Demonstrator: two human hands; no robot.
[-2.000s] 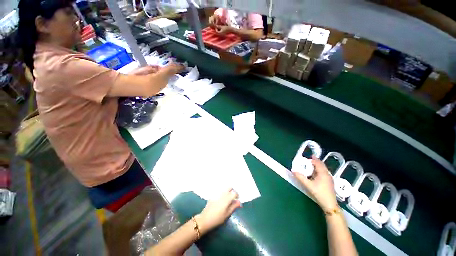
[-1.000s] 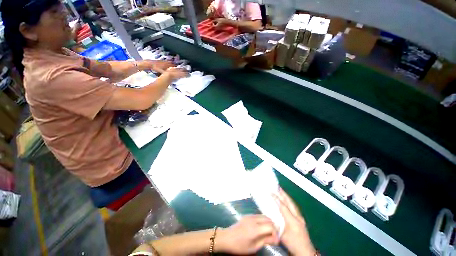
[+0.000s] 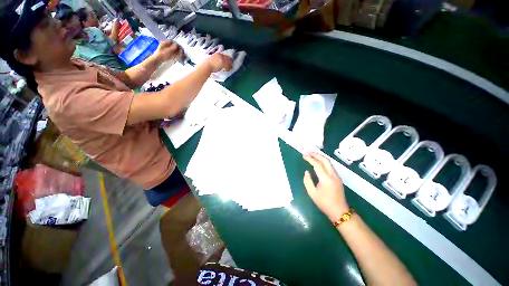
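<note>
My right hand (image 3: pixel 325 187) is over the bench edge by the white strip, fingers extended and thumb apart, holding nothing. My left hand is not in view. A fanned pile of white sleeves (image 3: pixel 240 159) lies on the green bench left of my right hand. A bagged unit (image 3: pixel 315 116) lies on the belt just beyond my fingertips. A second bagged unit (image 3: pixel 274 101) lies to its left. Several white loop-shaped units (image 3: pixel 403 180) stand in a slanting row on the belt to the right, uncovered, their round discs towards me.
A worker in a salmon shirt (image 3: pixel 92 111) stands at the left, arms over a white board (image 3: pixel 187 125). A blue bin (image 3: pixel 138 50) and more people are beyond. Clear plastic (image 3: pixel 205 237) is below the bench edge. Brown cartons (image 3: pixel 301 17) are at the far side.
Both hands were together on a white sleeve; now my right hand is empty and my left is out of view. A second bagged unit now lies on the belt. The view has shifted.
</note>
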